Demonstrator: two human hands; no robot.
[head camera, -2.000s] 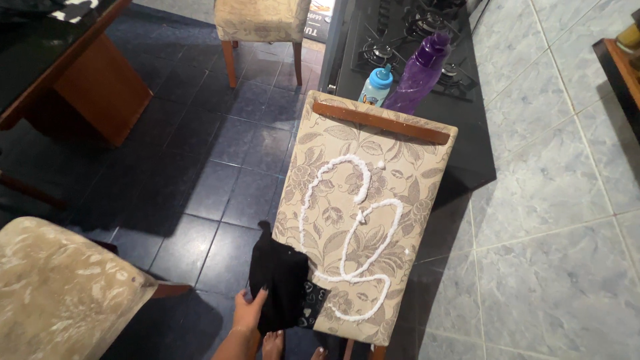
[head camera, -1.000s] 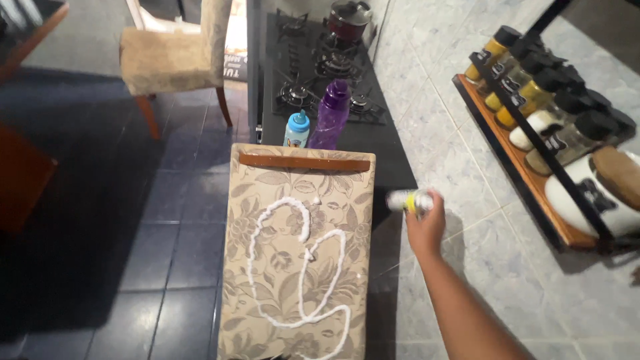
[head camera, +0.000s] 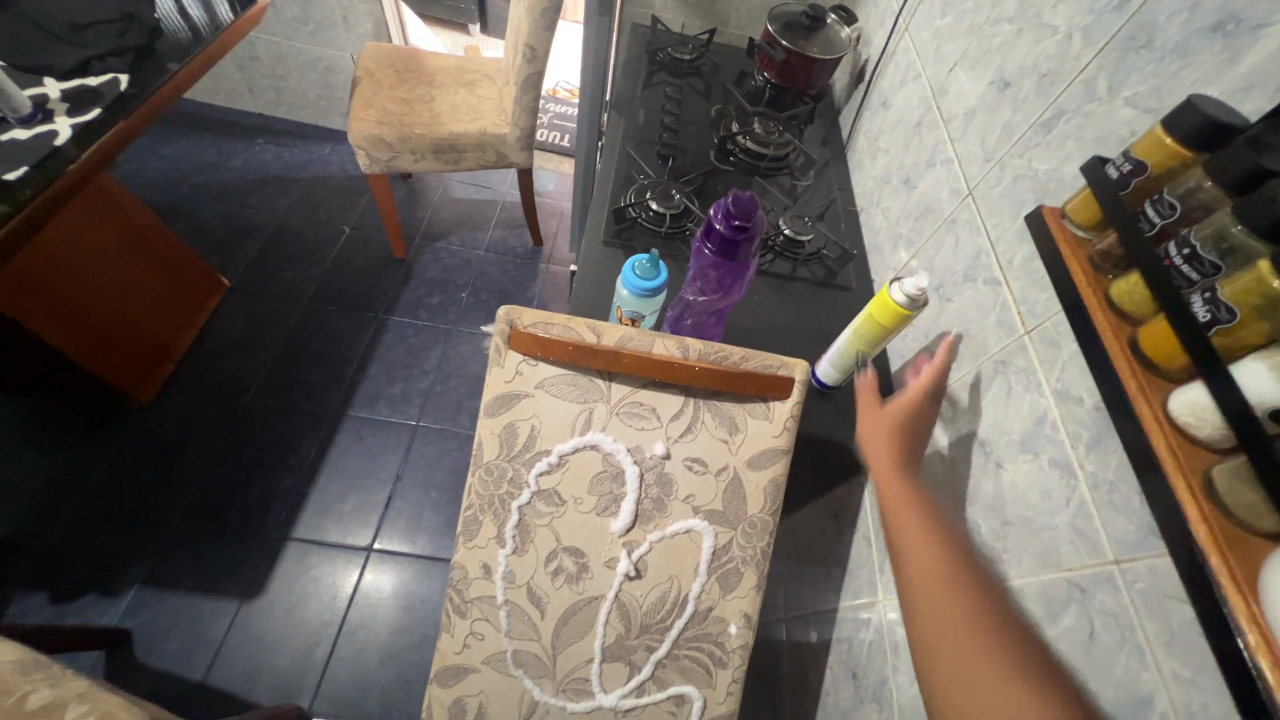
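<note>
My right hand (head camera: 905, 410) is at the right with thumb and fingers apart, just beside a yellow and white spray can (head camera: 870, 332). The can stands on the dark counter by the tiled wall, its white nozzle up. In the middle, a chair back in floral fabric (head camera: 570, 565) with a wooden top rail (head camera: 650, 364) carries a looping line of white foam (head camera: 507, 590). Behind it stand a light-blue bottle (head camera: 640, 290) and a purple plastic bottle (head camera: 715, 265). My left hand is out of view.
A black gas cooktop (head camera: 690, 120) holds a dark red pot with a glass lid (head camera: 803, 50). At right, a wooden spice rack (head camera: 1130, 350) with several jars juts from the wall. An upholstered chair (head camera: 435, 100) and a dark table (head camera: 150, 110) are at the left.
My right hand held the spray can one second ago; now the can stands on the counter and the hand is off it. My left hand, earlier on a black cloth, has left the view.
</note>
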